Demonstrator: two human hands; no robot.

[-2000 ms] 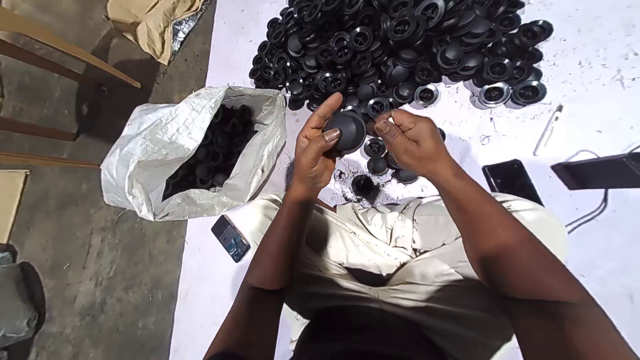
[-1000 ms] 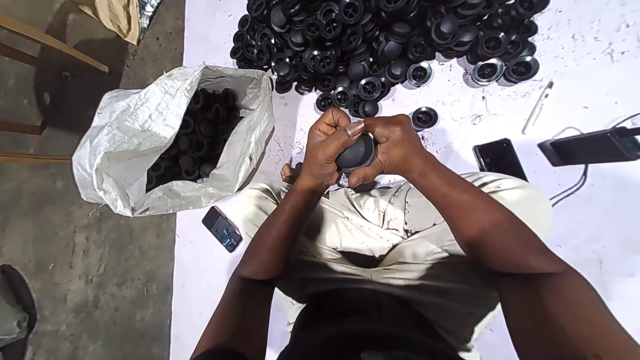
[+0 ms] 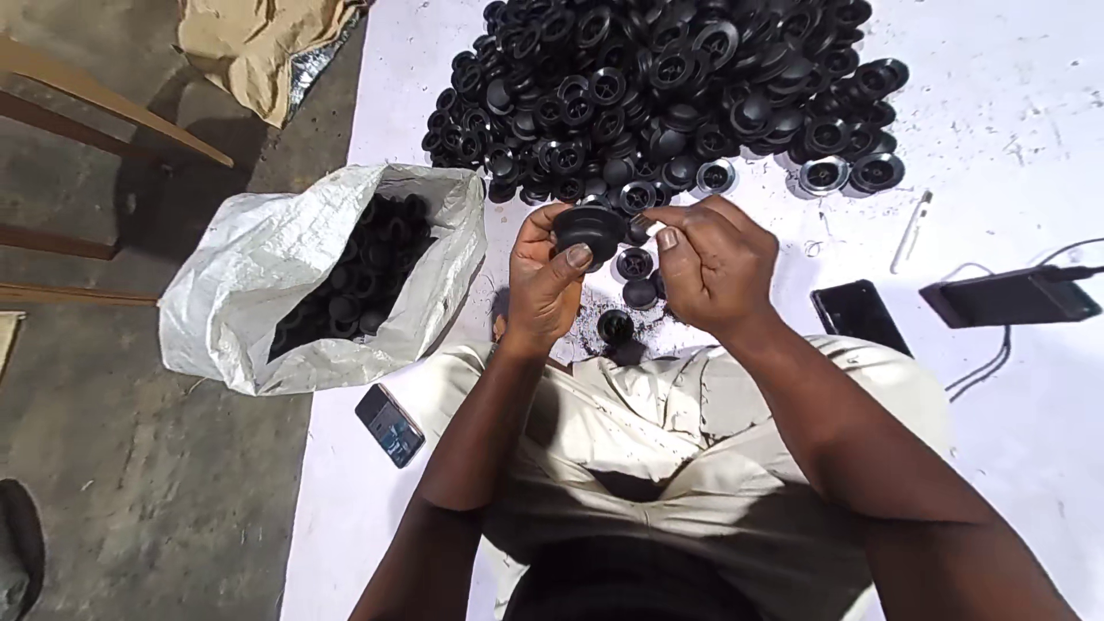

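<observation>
Between the thumb and fingers of my left hand [image 3: 548, 280] is a round black rubber or plastic part [image 3: 590, 233], tilted with its rim to the side. Just to its right, my right hand [image 3: 718, 263] pinches a small tool with a white piece [image 3: 655, 229] showing; the rest of it is hidden by the fingers. Beyond both hands lies a large pile of similar black round parts [image 3: 673, 95]. A few more lie below the hands, one of them [image 3: 615, 326] among black crumbs on the white sheet.
At the left stands a white woven sack [image 3: 267, 250], open, with black parts [image 3: 366, 267] inside. One phone [image 3: 390, 424] lies below it. Another phone [image 3: 860, 316], a black device with cables [image 3: 1009, 296] and a white pen [image 3: 912, 231] lie at the right. Wooden legs [image 3: 112, 99] stand at the far left.
My hands were together around the black part one second ago; now my right hand is apart from it, to the right. My left hand still holds a black part, now tilted.
</observation>
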